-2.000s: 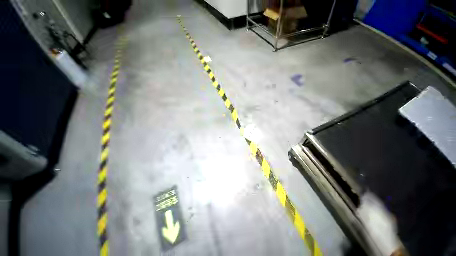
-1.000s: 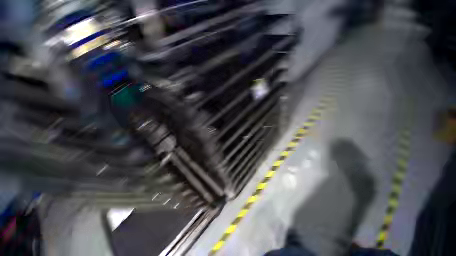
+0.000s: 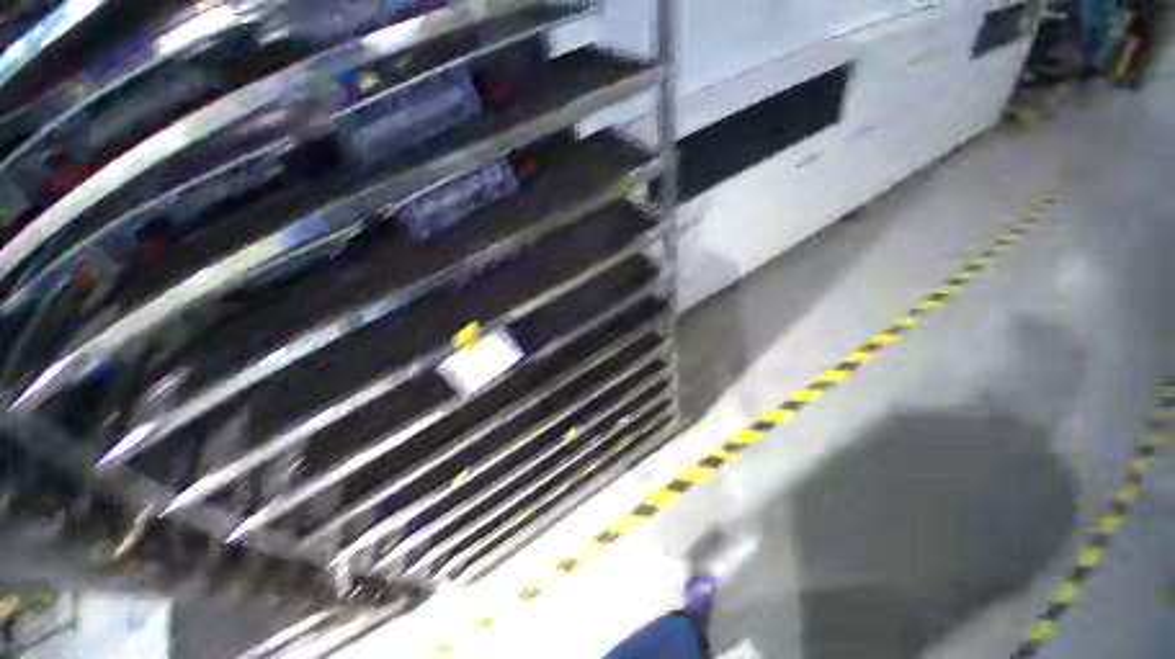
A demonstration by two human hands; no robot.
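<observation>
A tall metal storage rack with many horizontal rails stands close on the left, tilted in the picture. Its upper slots hold dark, blurred items too unclear to name. A small white label with a yellow spot hangs on one rail. Neither of my hands can be made out. A blue piece of clothing shows at the bottom edge, with a small purple and white blurred thing just above it.
A white machine with dark panels stands behind the rack. Yellow-black tape runs along the floor beside the rack, and another strip curves at the right. A dark shadow lies on the grey floor between them. Blurred items stand at the far upper right.
The view has swung from the aisle and low dark cart to the rack, which now appears larger and nearer. The white machine behind it has come into view.
</observation>
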